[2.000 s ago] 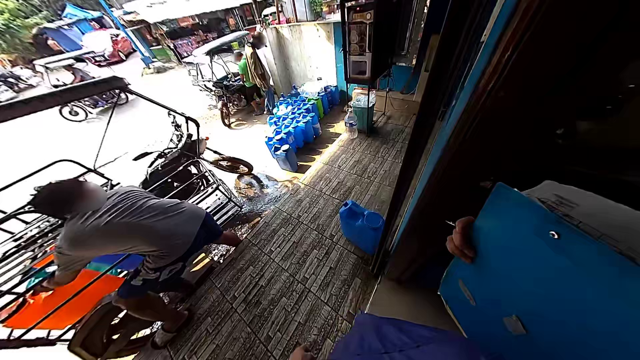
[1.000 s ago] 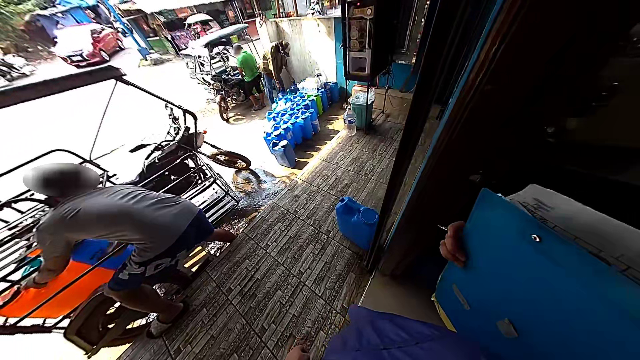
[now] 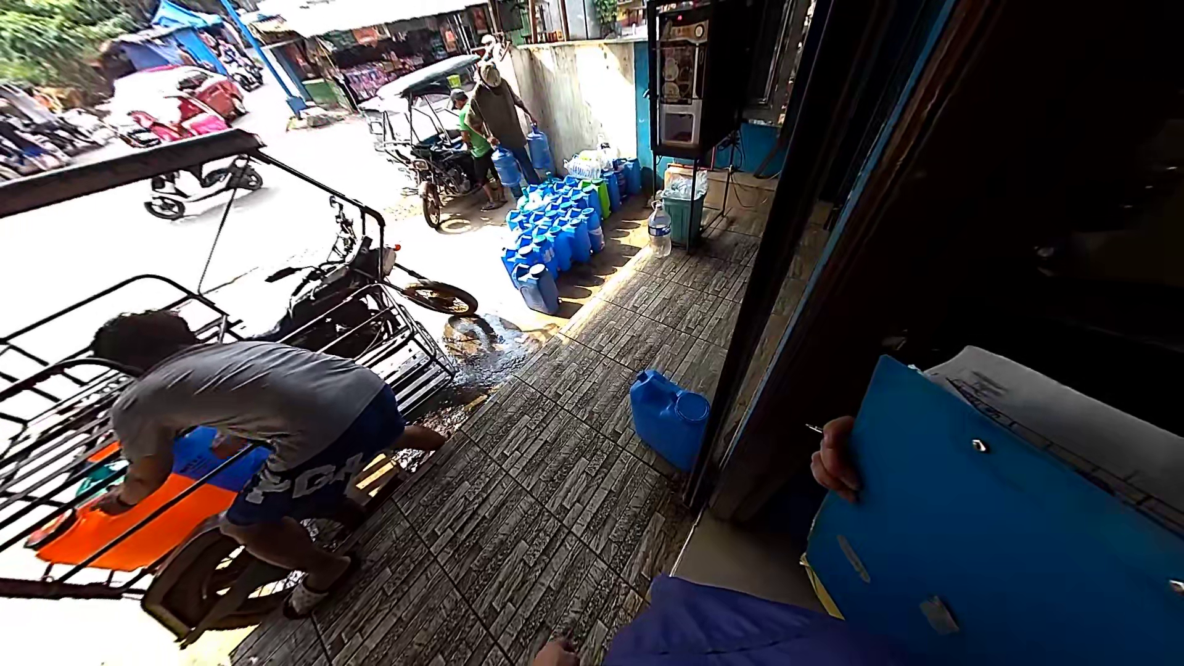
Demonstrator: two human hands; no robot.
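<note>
My right hand grips the left edge of a blue folder or board, with papers behind its upper edge. A thin pale tip sticks out beside the fingers; I cannot tell what it is. Only a small part of my left hand shows at the bottom edge, beside purple cloth; its fingers and anything in it are hidden. A blue plastic jerrycan stands on the tiles, beyond both hands and near the dark door frame.
A person bends over an orange container in a metal-framed cargo tricycle. Many blue jerrycans stand beyond the tiled floor. Another person holds large water bottles near a wall. A vending machine stands farther back.
The farther person has straightened and now holds large bottles. A scooter has come into view on the street. The person at the tricycle stays bent over it; my right hand keeps hold of the folder.
</note>
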